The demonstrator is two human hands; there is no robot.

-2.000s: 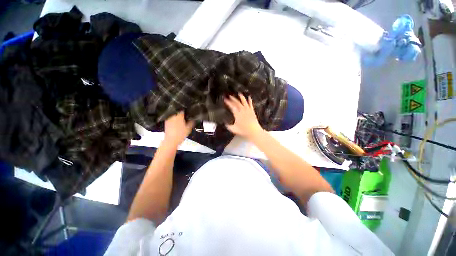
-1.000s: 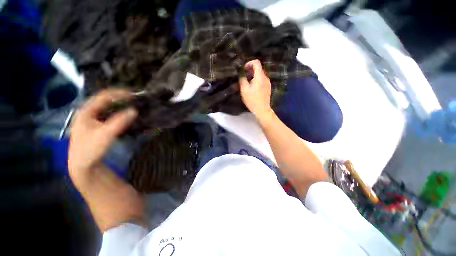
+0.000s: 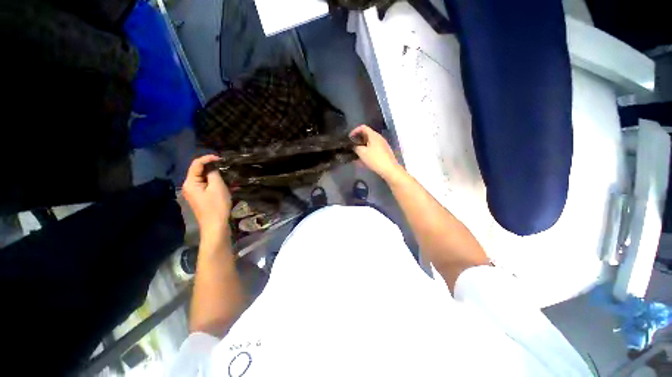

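A dark brown plaid garment [image 3: 295, 163] is stretched between my two hands at its open waist edge, in front of my body and off the board. My left hand [image 3: 206, 190] pinches its left end. My right hand [image 3: 374, 151] pinches its right end. The opening between the two edges shows dark inside. The lower part of the garment is partly hidden behind the held edge. More dark plaid cloth [image 3: 261, 107] lies lower down just beyond my hands; I cannot tell if it is a separate piece.
The navy padded board [image 3: 523, 125] stands over the white table [image 3: 435, 147] at the right. Large dark garments [image 3: 81, 272] hang at the left. A blue item [image 3: 158, 81] is at the upper left. A light blue crumpled thing [image 3: 639, 318] is at the lower right.
The view has turned left. The plaid garment has come off the navy board and is now held stretched in both hands. My left hand has moved right, nearer my right hand.
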